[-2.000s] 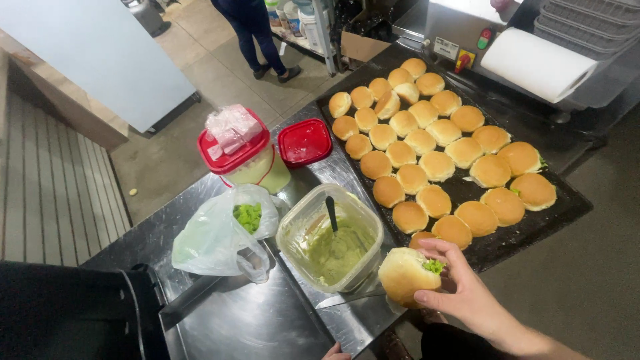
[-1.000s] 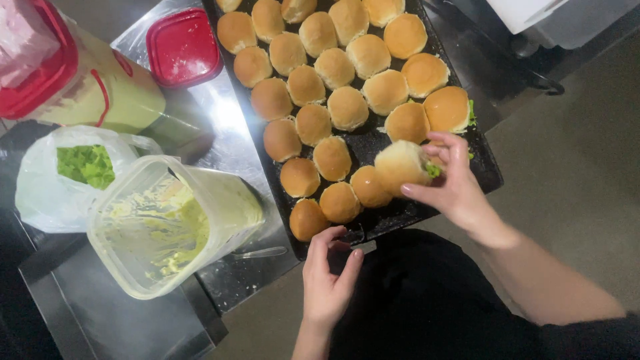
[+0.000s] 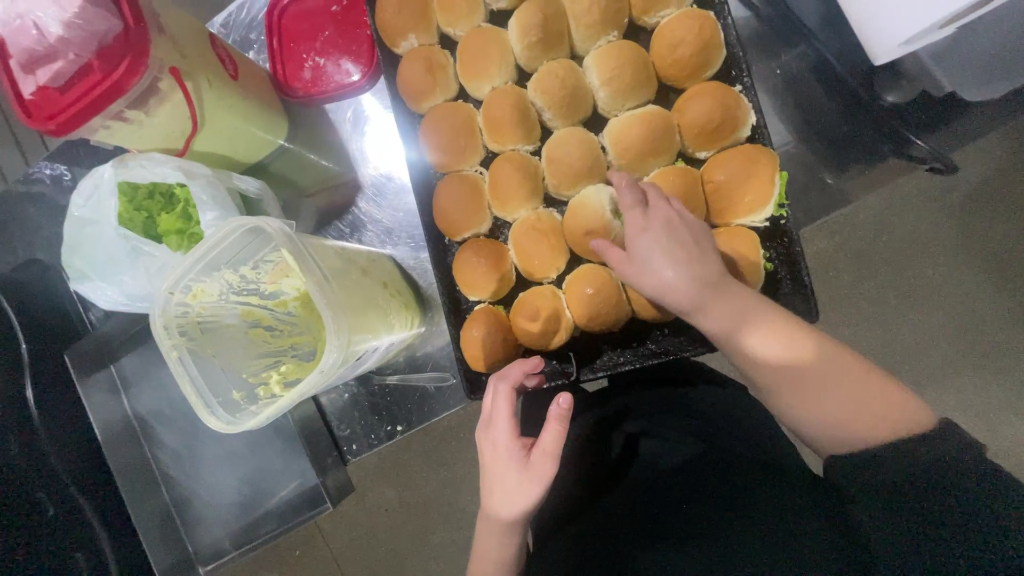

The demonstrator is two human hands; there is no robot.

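Note:
Rows of round filled bread buns [image 3: 574,162] sit on a black baking tray [image 3: 632,362]. My right hand [image 3: 668,240] reaches over the tray with its thumb and fingers around one filled bun [image 3: 594,222], which rests among the others in the lower middle rows. Green lettuce [image 3: 782,194] sticks out of a bun at the tray's right side. My left hand [image 3: 524,436] is at the tray's near edge, fingers curled and thumb apart, holding nothing.
Left of the tray stand a clear plastic tub [image 3: 240,336] smeared with pale green spread, a plastic bag [image 3: 104,232] of chopped lettuce [image 3: 162,214], a red-lidded container [image 3: 216,104] and a red lid [image 3: 322,48]. A clear plastic utensil [image 3: 414,379] lies on the steel table [image 3: 384,432].
My right hand has carried the bun from near the tray's right side in among the other buns. My left hand stays by the near edge. The view has swung over the tray since the oldest frame.

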